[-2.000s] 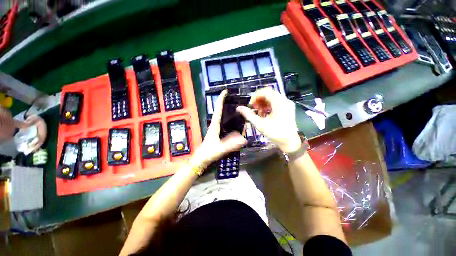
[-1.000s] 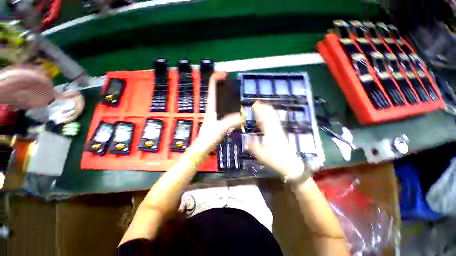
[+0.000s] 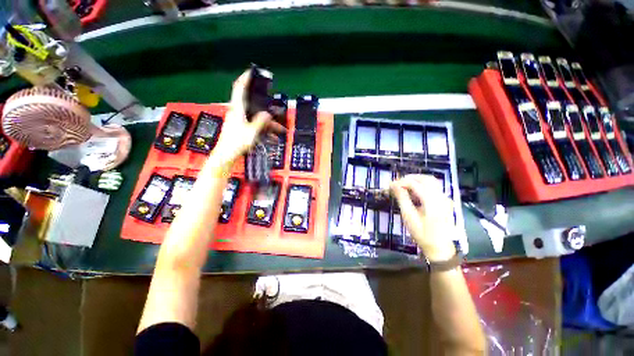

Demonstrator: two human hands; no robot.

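My left hand (image 3: 241, 131) holds an open black flip phone (image 3: 259, 94) above the phone holding tray (image 3: 283, 243), with its keypad half hanging below the hand. Two other open flip phones (image 3: 304, 132) lie in the tray's upper row, one partly behind the held phone. Closed phones (image 3: 297, 208) lie in the lower row, and two more (image 3: 173, 132) are at the upper left. My right hand (image 3: 425, 212) is over the lens blister tray (image 3: 459, 188), fingers curled and fingertips at its middle pockets. Whether it pinches a lens cannot be told.
Stacked red trays (image 3: 502, 142) with open phones stand at the right. A metal fixture (image 3: 554, 241) and white scraps (image 3: 496, 228) lie near the bench edge. A pink fan (image 3: 45, 118) and a white box-shaped device (image 3: 76, 215) are at the left. A carton with plastic film is below.
A second closed phone now lies in the upper row. My left hand has moved left and up and has lifted an open phone from the tray. My right hand has moved right, over the lens tray.
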